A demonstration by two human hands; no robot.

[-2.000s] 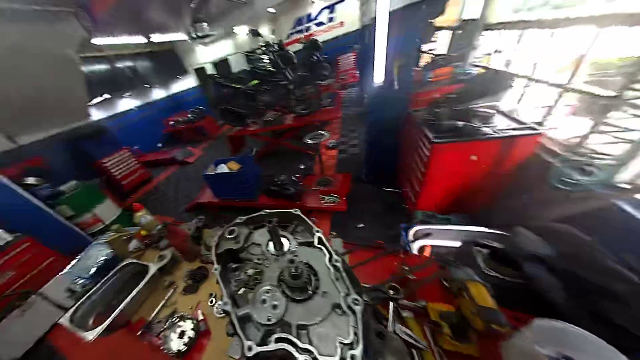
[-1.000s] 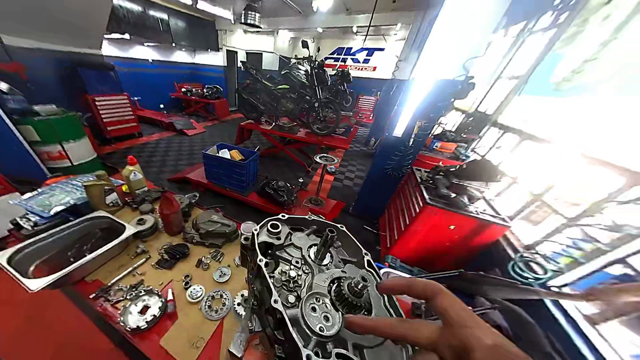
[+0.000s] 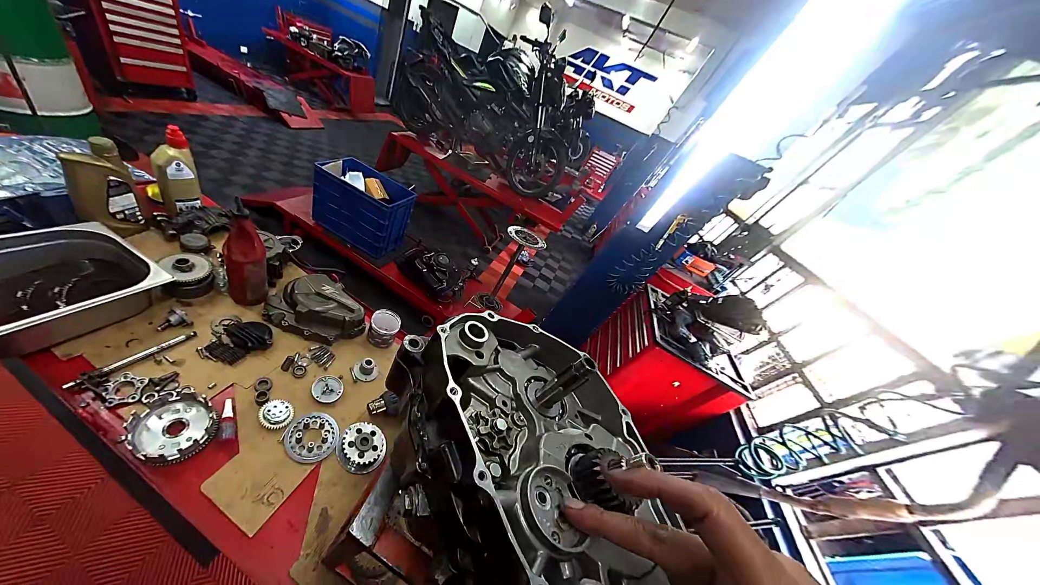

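A motorcycle engine's open crankcase (image 3: 487, 374) fills the lower middle, tilted, its gears and shafts exposed. My right hand (image 3: 691, 528) reaches in from the lower right and holds nothing; its fingers are apart. One fingertip rests on or just over the round oil pump cover (image 3: 546, 504), and another is beside the dark crankshaft gear (image 3: 597, 479). A bare splined shaft (image 3: 565, 383) sticks out above them. My left hand is not in view.
Left on the cardboard-covered bench lie a clutch basket (image 3: 172, 426), several small gears (image 3: 313, 437), an engine side cover (image 3: 315, 305), a red bottle (image 3: 244, 256) and a steel tray (image 3: 154, 276). Behind stand a blue crate (image 3: 361, 213) and a red tool cabinet (image 3: 666, 382).
My right hand, absent two seconds ago, has come in over the crankcase; since one second ago its fingers have drawn closer to the pump cover and gear. The view has shifted.
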